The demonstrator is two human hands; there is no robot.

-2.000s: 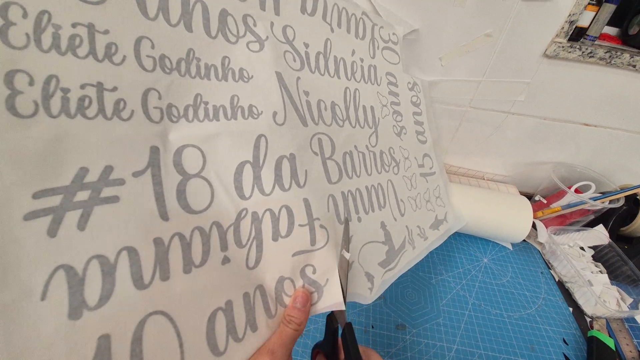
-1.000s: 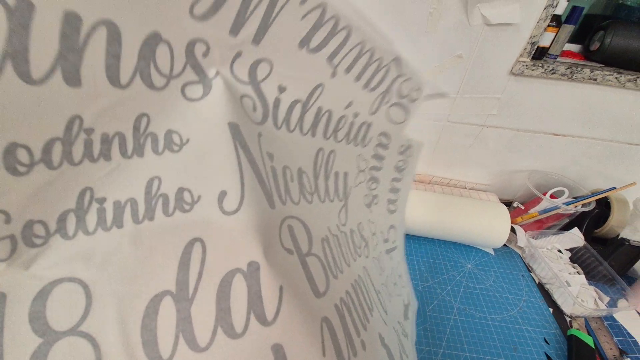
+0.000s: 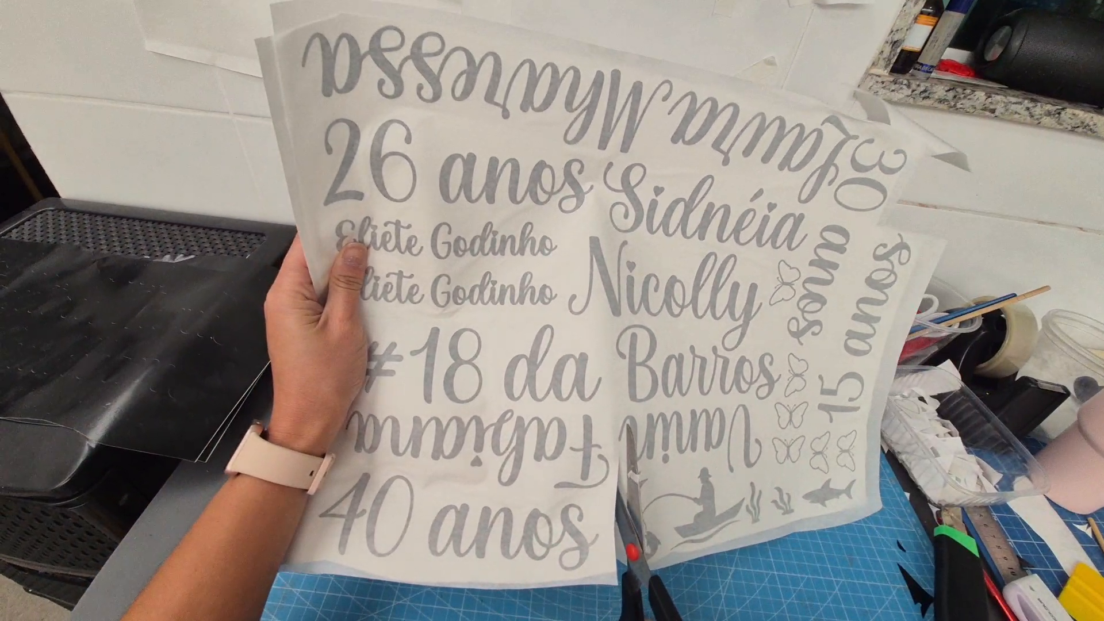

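My left hand (image 3: 323, 345), with a pale watch band on the wrist, grips the left edge of a large white translucent sheet (image 3: 595, 319), thumb in front. Grey script lettering, some of it upside down, and small grey shapes of butterflies, a fish and an angler in a boat cover the sheet. A second layer shows behind its edges. Black-handled scissors (image 3: 634, 552) with a red pivot stand at a slit in the lower edge, blades pointing up. My right hand is out of view below the frame; only part of the scissors' handles shows.
A blue gridded cutting mat (image 3: 414, 601) lies under the sheet. To the right are a clear tray (image 3: 1026, 483) of white scraps, a green-and-black cutter (image 3: 957, 569), a steel ruler (image 3: 992, 543) and a tape roll (image 3: 1009, 341). Black sheets (image 3: 129, 345) lie on a black case at left.
Two seconds ago a hand held the sheet low beside the scissors; now my left hand holds its left edge. The sheet shows more fully, and the view has shifted left.
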